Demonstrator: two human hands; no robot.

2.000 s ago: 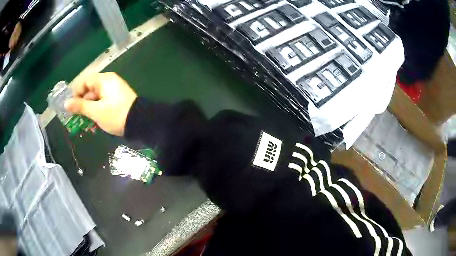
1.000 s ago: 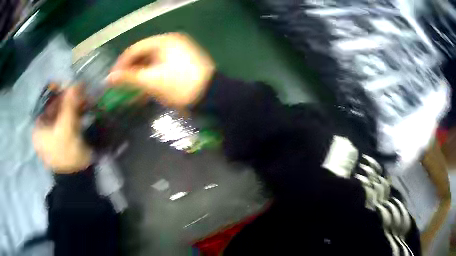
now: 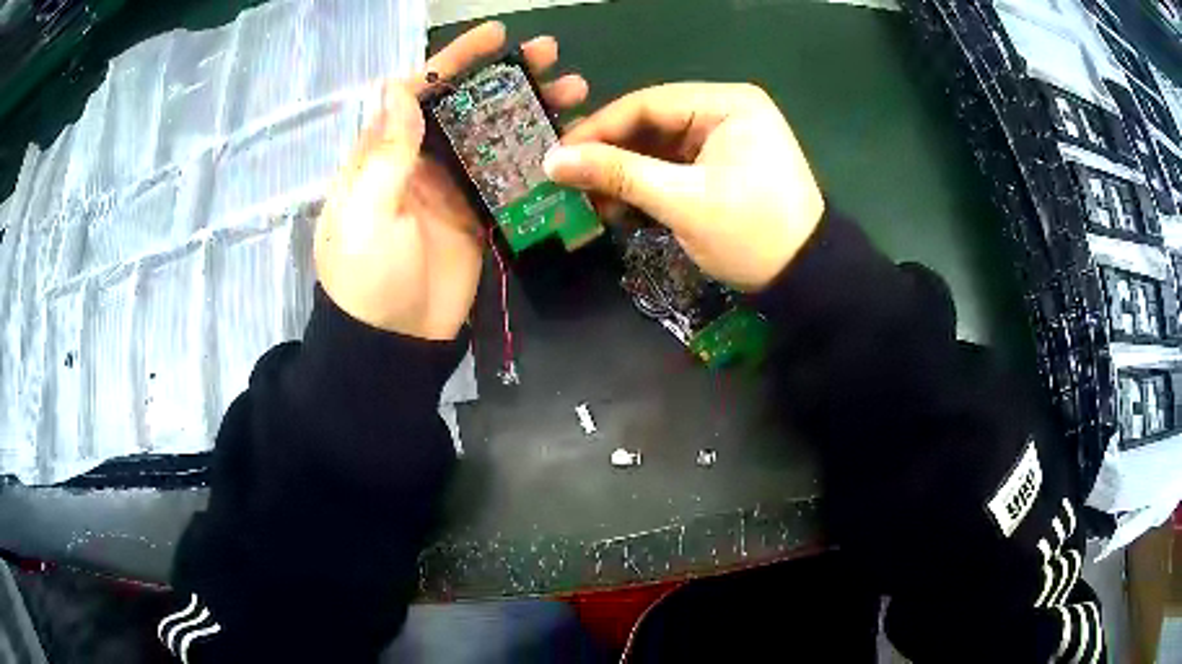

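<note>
My left hand (image 3: 402,214) holds a phone-sized device: a green circuit board (image 3: 506,149) lying against a black housing (image 3: 463,169), whose dark edge shows along the board's left side. My right hand (image 3: 706,175) has its thumb and forefinger together at the board's right edge; whether it pinches a small part is hidden. A thin red lead (image 3: 506,305) hangs down from the device, with a small silver piece (image 3: 508,374) at its end. A second circuit board (image 3: 726,337) lies on the bench, partly behind my right hand and sleeve.
Several small white or silver parts (image 3: 625,458) lie on the dark bench (image 3: 544,506) near its front edge. A ribbed translucent sheet (image 3: 195,247) covers the left side. A stack of trays with black housings (image 3: 1138,305) stands at the right, with part of a carton (image 3: 1154,558) below.
The view has swung left. My hands have come together over the bench. The board is now in my left hand against a black housing, and the clear piece seen at my right fingers is no longer visible.
</note>
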